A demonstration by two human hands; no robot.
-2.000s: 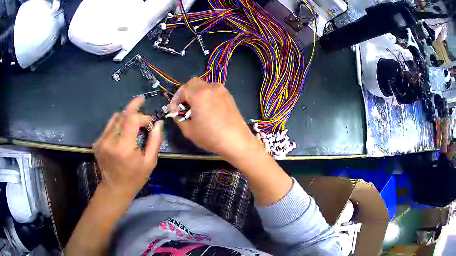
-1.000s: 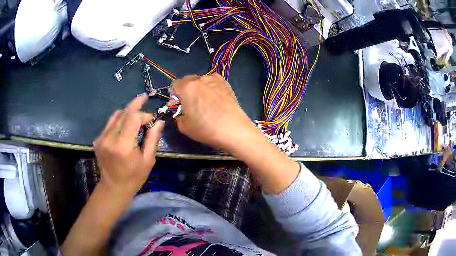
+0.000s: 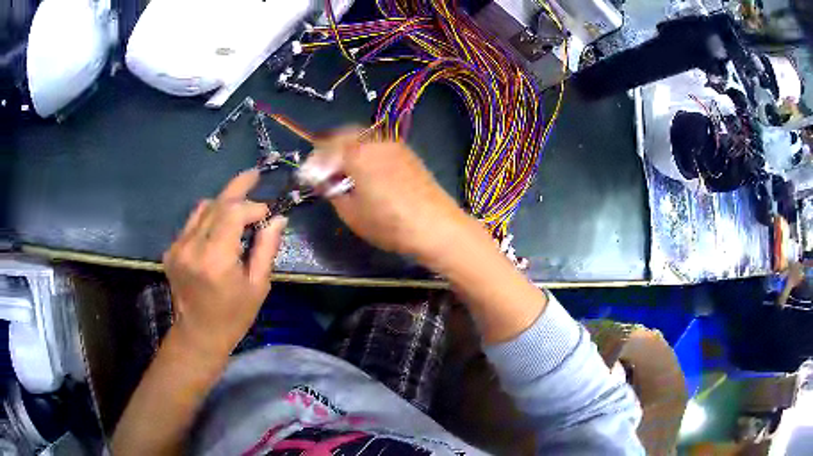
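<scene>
My left hand [image 3: 218, 267] pinches a small dark circuit board [image 3: 275, 210] between thumb and fingers, low over the bench. My right hand [image 3: 379, 191], blurred, is just right of it and holds white harness plugs [image 3: 337, 185] at its fingertips. The wire harness bundle [image 3: 513, 116], with red, yellow and purple wires, curves down to a white plug cluster [image 3: 510, 249] at the bench edge, partly hidden by my right forearm. More thin circuit boards [image 3: 263, 134] on wire ends lie above my left hand. Whether plug and board touch is unclear.
White camera housings [image 3: 178, 49] stand at the upper left of the dark bench [image 3: 107, 178]. A metal-grey box [image 3: 526, 31] and a black arm [image 3: 651, 62] are at the upper right. A camera body with a black ball [image 3: 704, 147] lies right, on plastic-wrapped sheet [image 3: 704, 232]. A cardboard carton [image 3: 655, 374] is below.
My right hand has shifted slightly right with the white plugs, away from my left fingertips. My left hand stays nearly in place, and more of the dark board shows.
</scene>
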